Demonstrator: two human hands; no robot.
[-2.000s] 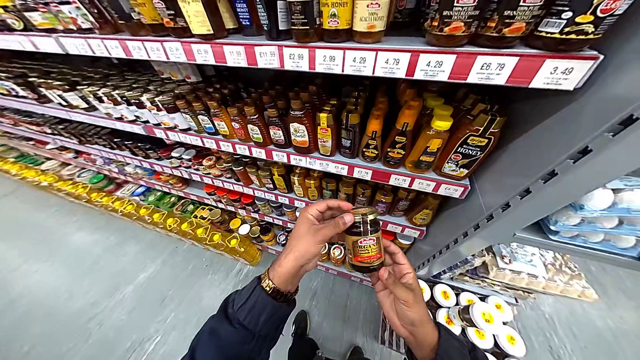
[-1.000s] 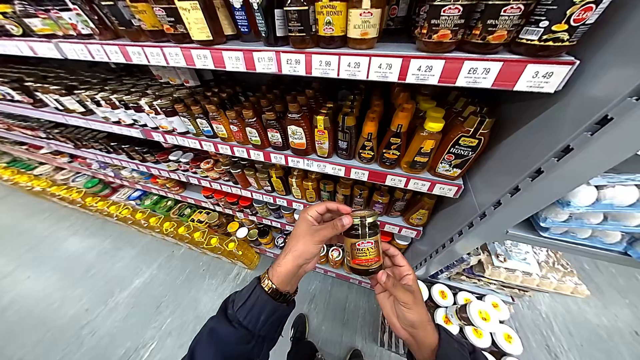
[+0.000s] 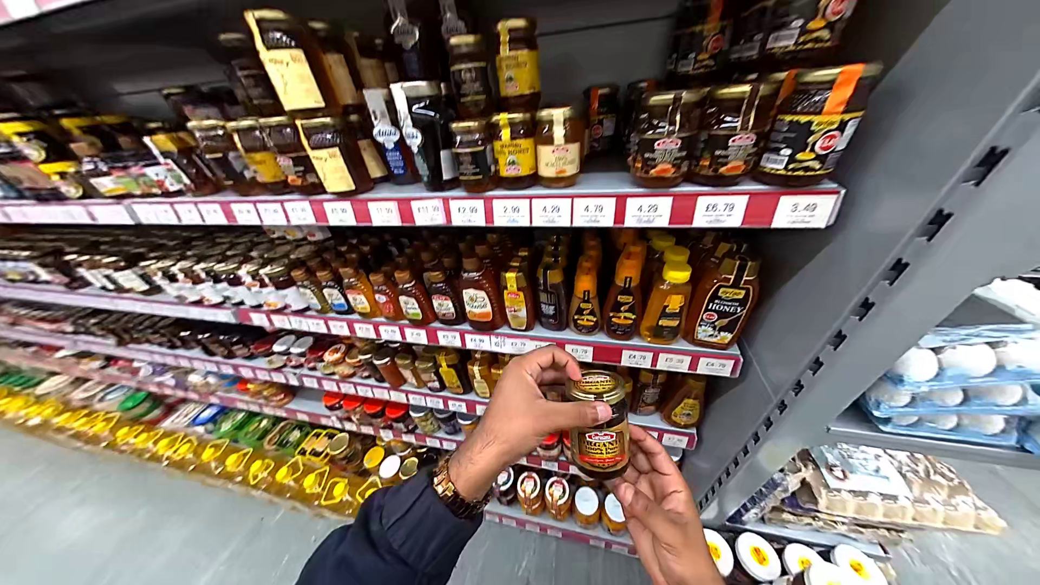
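A small glass honey jar (image 3: 600,443) with a gold lid and a dark and gold label is held upright between my two hands, in front of the lower shelves. My left hand (image 3: 528,406), with a gold-coloured watch or bracelet at the wrist, grips the jar near its lid with thumb and fingers. From below and the right, my right hand (image 3: 662,504) supports the jar's base with its fingertips. The label faces me.
Honey bottles (image 3: 479,296) and jars fill the shelves behind, above price labels on a red shelf edge (image 3: 597,207). A grey upright (image 3: 861,244) stands right, beside trays of eggs (image 3: 946,366). White-lidded jars (image 3: 760,556) stand at the lower right.
The view has tilted up, so more of the upper shelf shows. Both hands still hold the jar, and its lid now faces me more.
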